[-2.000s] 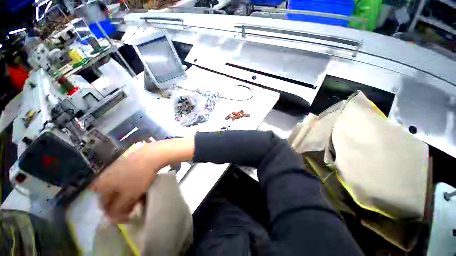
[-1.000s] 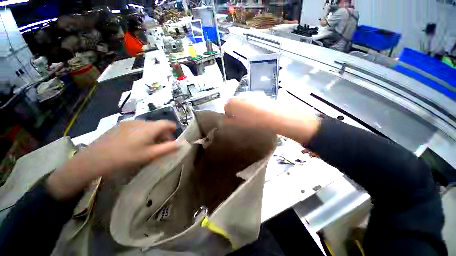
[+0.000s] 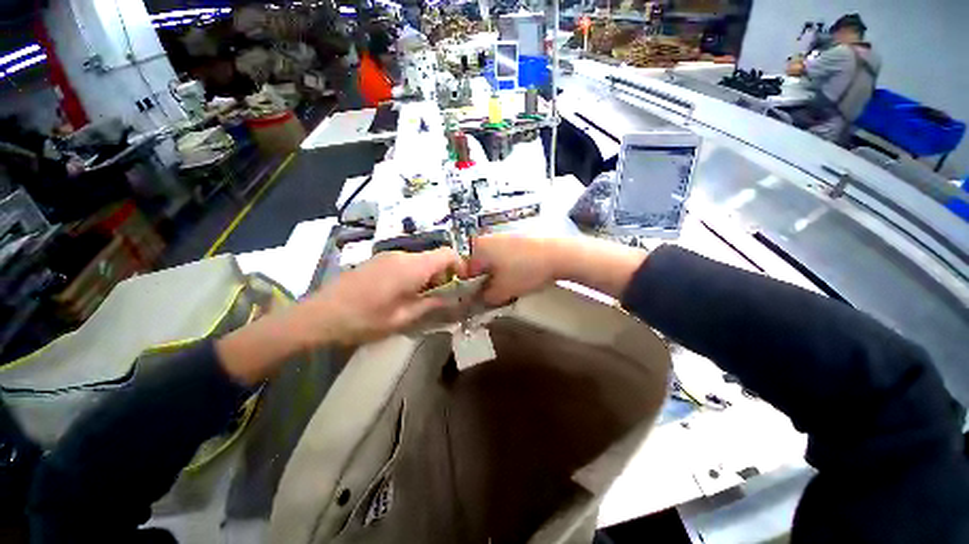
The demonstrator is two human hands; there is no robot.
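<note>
A large beige bag body (image 3: 351, 425) stands open towards me, with its dark inside showing and a pale label (image 3: 474, 347) at its back edge. My left hand (image 3: 388, 298) pinches the bag's far rim just left of the sewing head. My right hand (image 3: 515, 266) holds the same rim just right of it, the fingertips of both hands close together. The sewing machine (image 3: 468, 207) stands right behind my hands; its needle area is hidden by my fingers.
Beige bags with yellow edges (image 3: 138, 319) are heaped at the left. A control panel (image 3: 656, 183) stands behind right. Small items lie on the white table (image 3: 664, 468) to the right. A person (image 3: 839, 80) is far off at upper right.
Both hands have come together at the bag's far rim, by the machine head. The bag mouth has opened wider, and the view has turned left from the first frame.
</note>
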